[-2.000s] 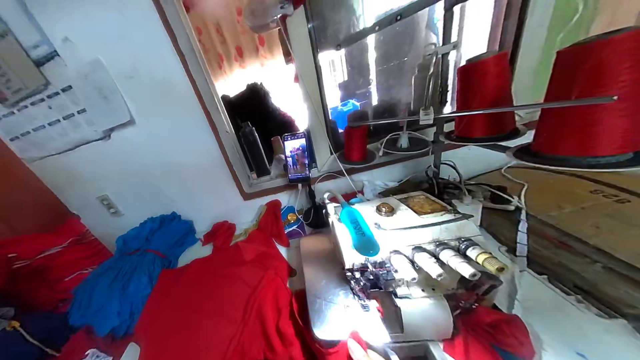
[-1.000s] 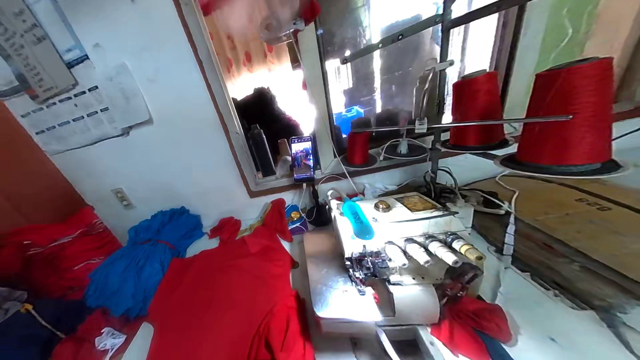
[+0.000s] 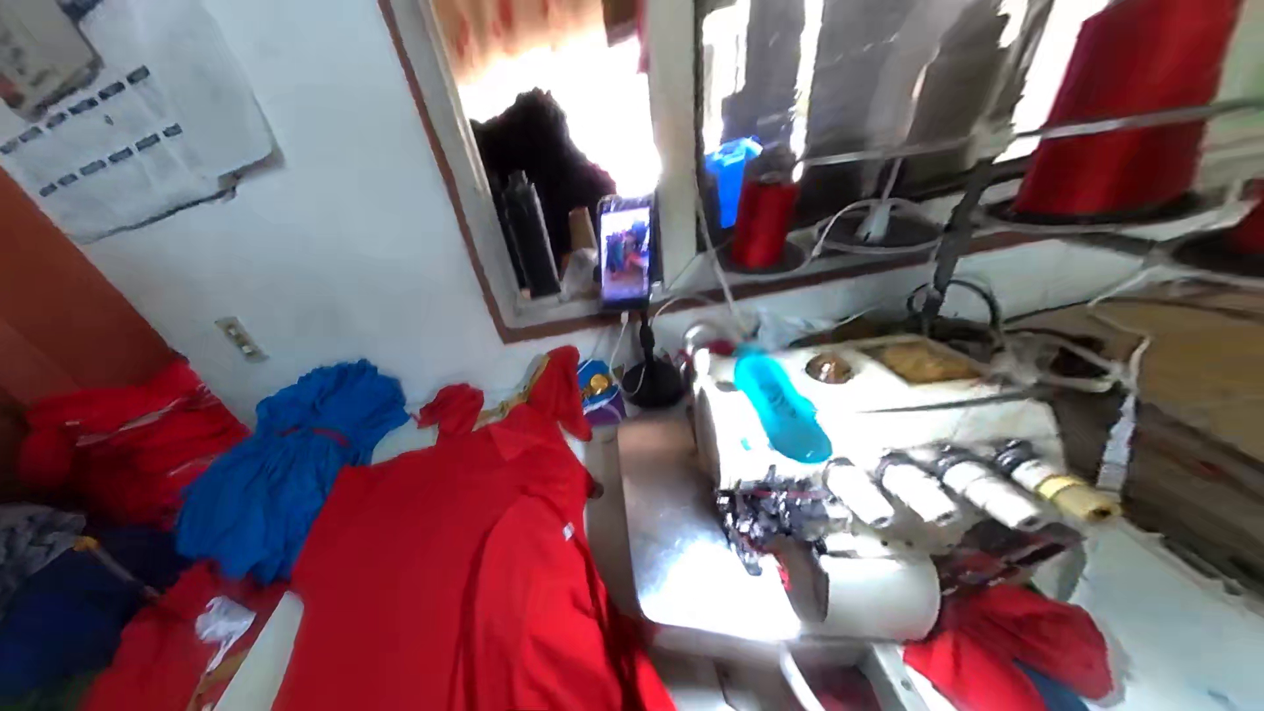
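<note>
Neither my left hand nor my right hand is in view. A white overlock sewing machine point(image 3: 869, 405) stands right of the middle, with several tension knobs point(image 3: 978, 484) along its front and a blue plastic piece point(image 3: 780, 405) on top. Its bright metal plate point(image 3: 681, 533) carries no cloth. Left of it a red garment point(image 3: 425, 563) lies spread over the table, reaching the bottom edge of the view. More red cloth point(image 3: 1017, 632) hangs bunched at the machine's lower right. Cones of red thread point(image 3: 1116, 109) stand behind the machine.
A lit phone point(image 3: 626, 252) stands on a holder before the window. A bundle of blue cloth point(image 3: 286, 474) and a red cloth heap point(image 3: 128, 434) lie at the left. A metal thread stand point(image 3: 958, 227) rises behind the machine; cables point(image 3: 1126, 415) run at its right.
The pale fingertip seen at the bottom edge by the machine two seconds ago is out of view. The red cloth near the machine's plate has shifted left, off it.
</note>
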